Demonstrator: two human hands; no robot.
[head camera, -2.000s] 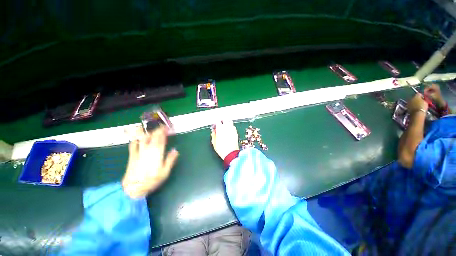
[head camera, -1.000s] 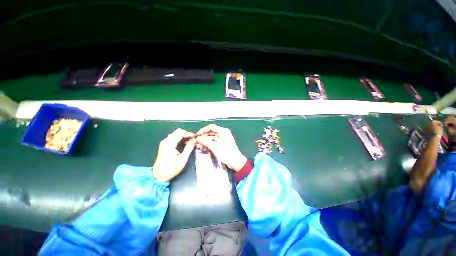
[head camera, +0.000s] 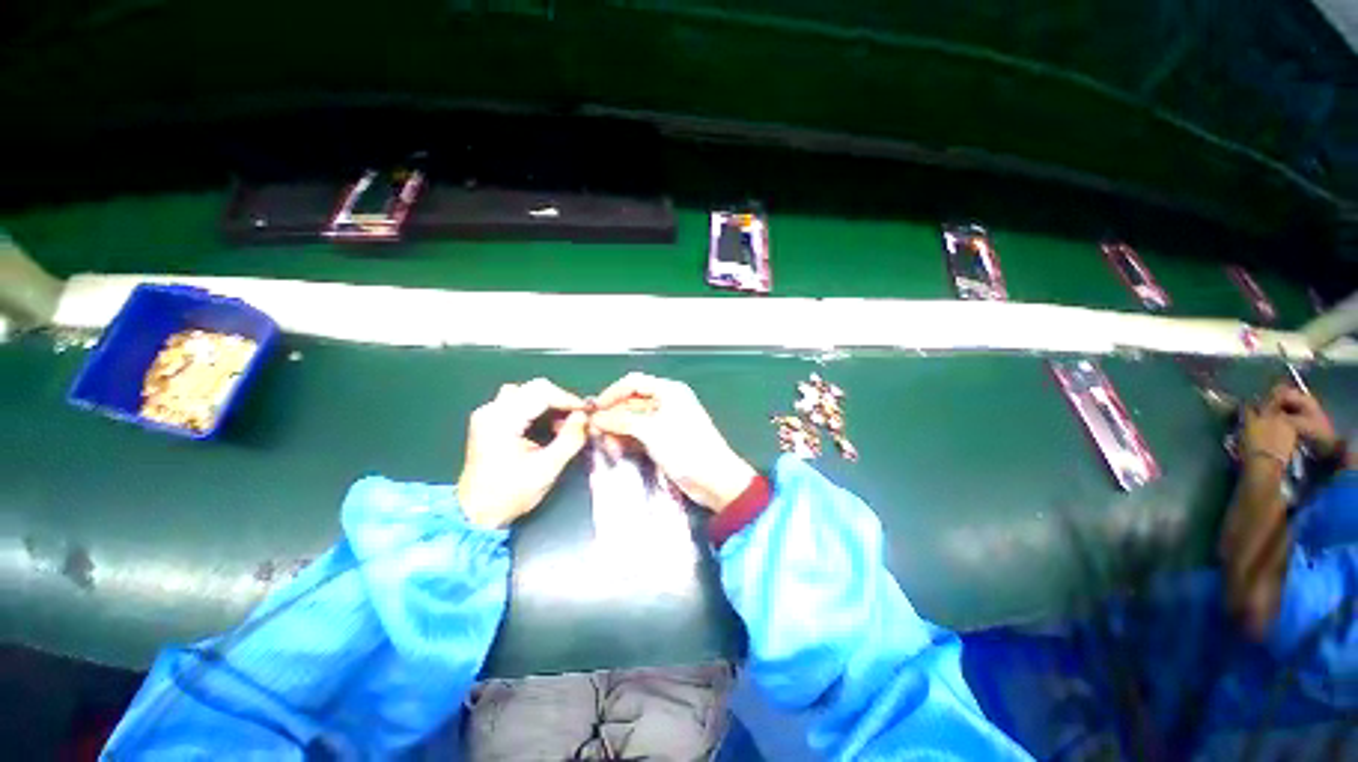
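A phone housing (head camera: 629, 499) lies on the bench in front of me, its pale face washed out by glare. My left hand (head camera: 514, 447) is at its upper left, thumb and finger pinched at its top end. My right hand (head camera: 670, 435) is at its upper right, fingertips meeting the left ones at the top end. The fingers cover that end; any small part between them cannot be made out. A loose pile of small copper-coloured parts (head camera: 813, 417) lies right of my right hand.
A blue bin (head camera: 112, 368) with small pale parts stands left. Beyond the white edge strip (head camera: 492, 320), the green belt carries spaced housings (head camera: 739, 250) and a black tray (head camera: 596, 219). Another housing (head camera: 1104, 424) lies right on the bench. Another person's hands (head camera: 1284, 424) work at far right.
Since the first frame, my left hand came from the white strip with a housing to the bench before me, and my right hand joined it. Over the last second, both hands stayed at its top end.
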